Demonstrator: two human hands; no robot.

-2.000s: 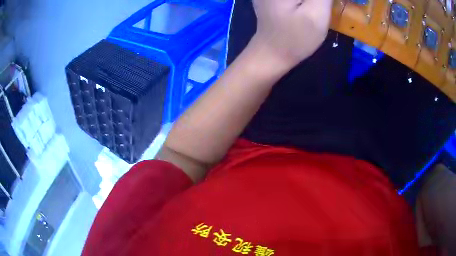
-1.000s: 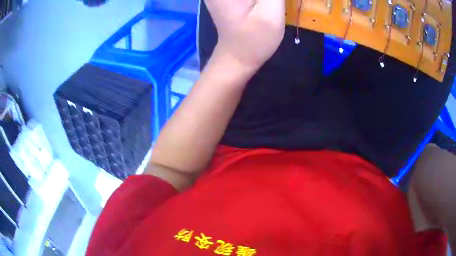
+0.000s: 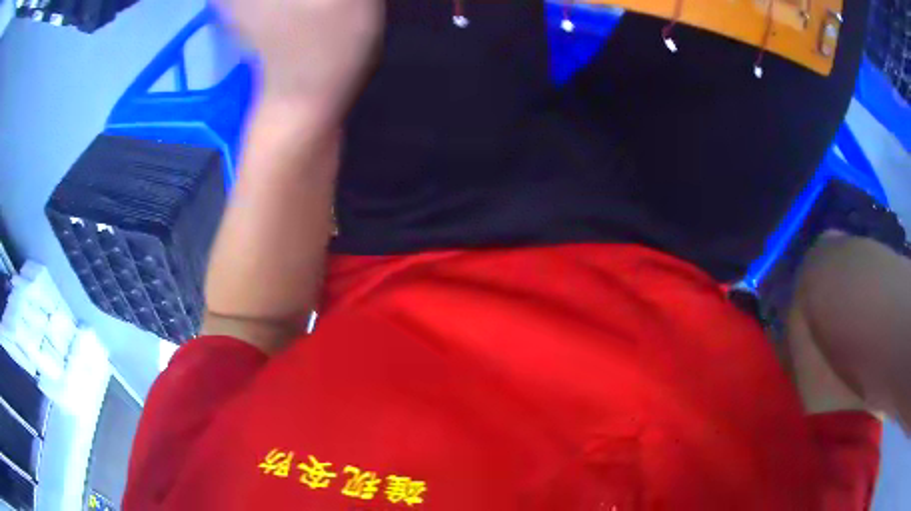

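The orange fixture plate (image 3: 789,45) is cut off by the top edge at the upper right, above my black-clothed lap. Thin dark-red lead wires with tiny white connector plugs (image 3: 670,44) hang over its near edge. My left hand (image 3: 310,45) is blurred at the top left, left of the plate. Its fingers are cut off by the top edge, so what they hold is hidden. At the right edge only part of my right arm shows; my right hand is out of the picture.
A stack of black component trays (image 3: 140,230) stands at the left beside a blue plastic stool (image 3: 175,110). More black trays (image 3: 889,45) show at the upper right. Another blue stool (image 3: 799,215) is at the right. White boxes (image 3: 40,319) are at the far left.
The view has shifted, so the plate sits higher and less of it shows. My left hand appears further left and is more blurred. More of my right arm shows.
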